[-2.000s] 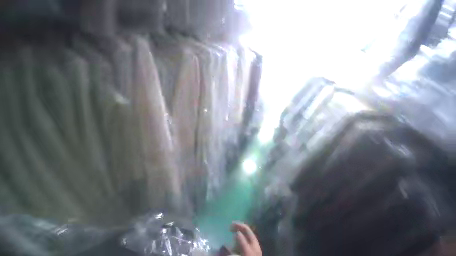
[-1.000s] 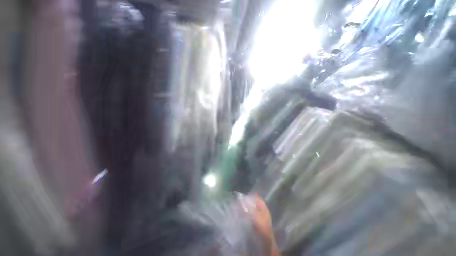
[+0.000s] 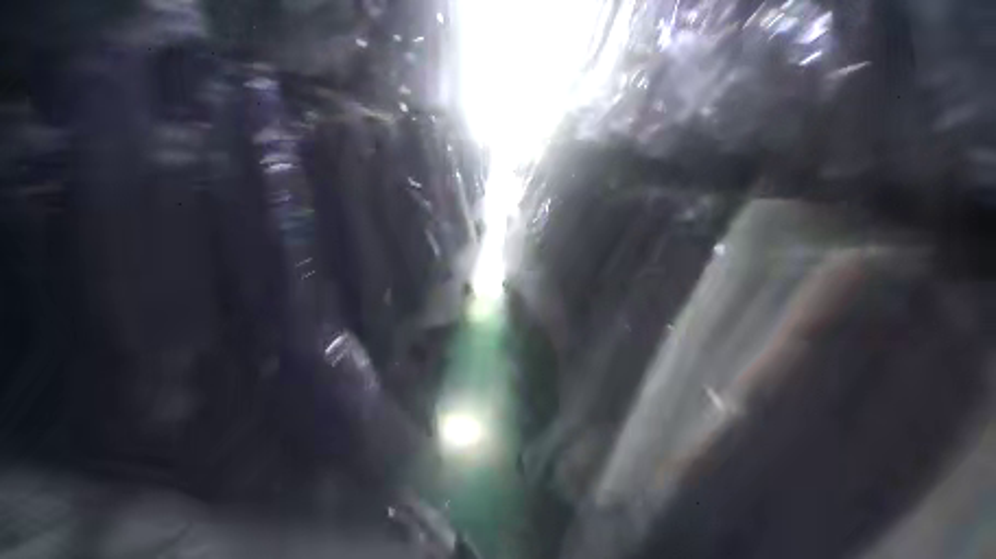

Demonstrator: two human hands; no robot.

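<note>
No hand shows in the head view, which is dark and blurred. Dark bagged garments hang in a row on the left, with shiny film glints. More bagged garments hang on the right, one of them pale grey, with dark ones beside it. A greyish glossy thing, perhaps garment film, shows at the bottom left edge; whether a hand holds it cannot be seen.
A narrow strip of green floor runs between the two rows, with a bright reflection on it. Strong white light glares at the top centre. Crumpled shiny film hangs at the upper right.
The hand seen at the bottom centre earlier is out of view. The view has moved along between the racks; darker garments now line both sides and the glare is narrower and more central.
</note>
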